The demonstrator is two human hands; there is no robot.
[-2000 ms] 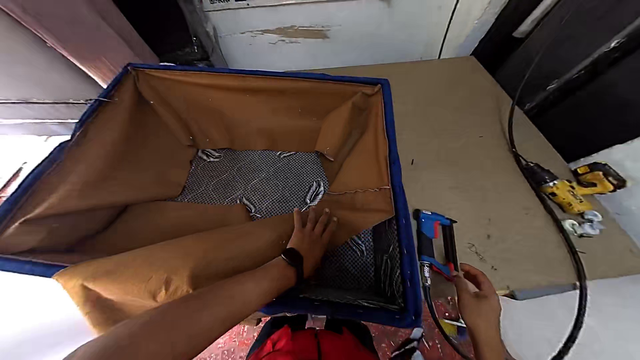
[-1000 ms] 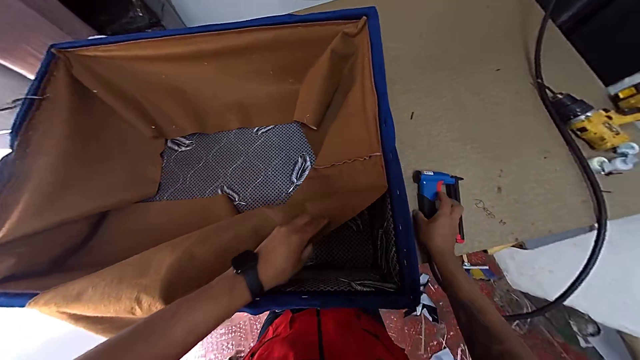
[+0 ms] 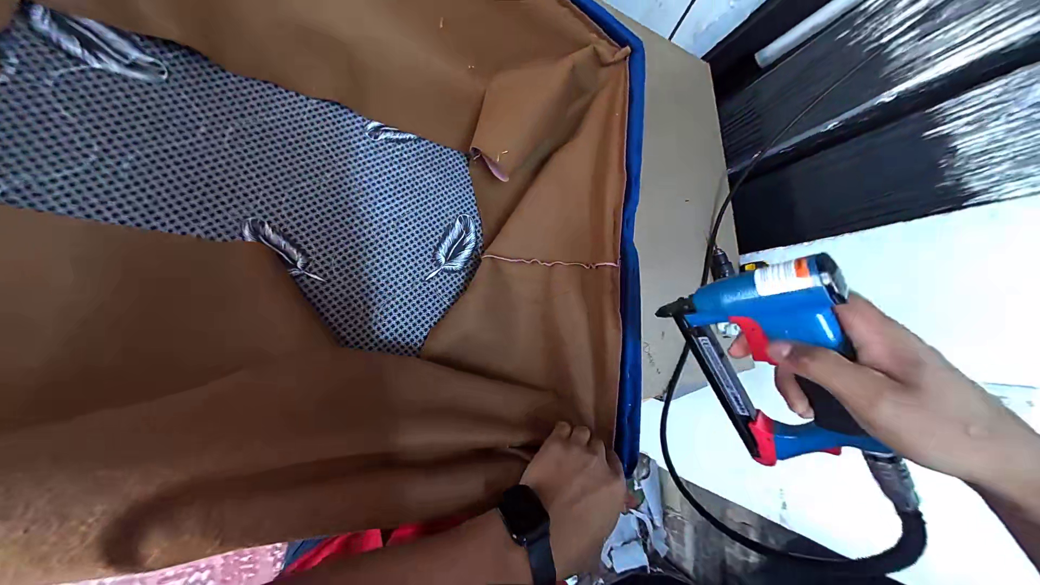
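My right hand [image 3: 869, 374] grips the handle of a blue and red pneumatic staple gun [image 3: 764, 301], raised to the right of the box, its black nose pointing left toward the rim. A black hose runs from its base. My left hand [image 3: 573, 487], with a black watch on the wrist, pinches the brown fabric [image 3: 366, 422] at the near right corner, beside the blue padded rim [image 3: 631, 244]. The brown fabric lines the inside of the box-like frame. Patterned cloth with feather prints [image 3: 341, 195] shows at its bottom. A stitched seam crosses the right side.
A brown board tabletop [image 3: 678, 162] lies under and beyond the frame. The black air hose [image 3: 670, 455] loops right of the rim. Part of a drill [image 3: 721, 264] shows behind the staple gun. Black wrapped material [image 3: 877, 138] stands at the upper right; scraps lie below the corner.
My right hand has lifted the staple gun off the board. My left hand has moved from the lining's middle part to the near right corner and taken hold of fabric. The view is closer.
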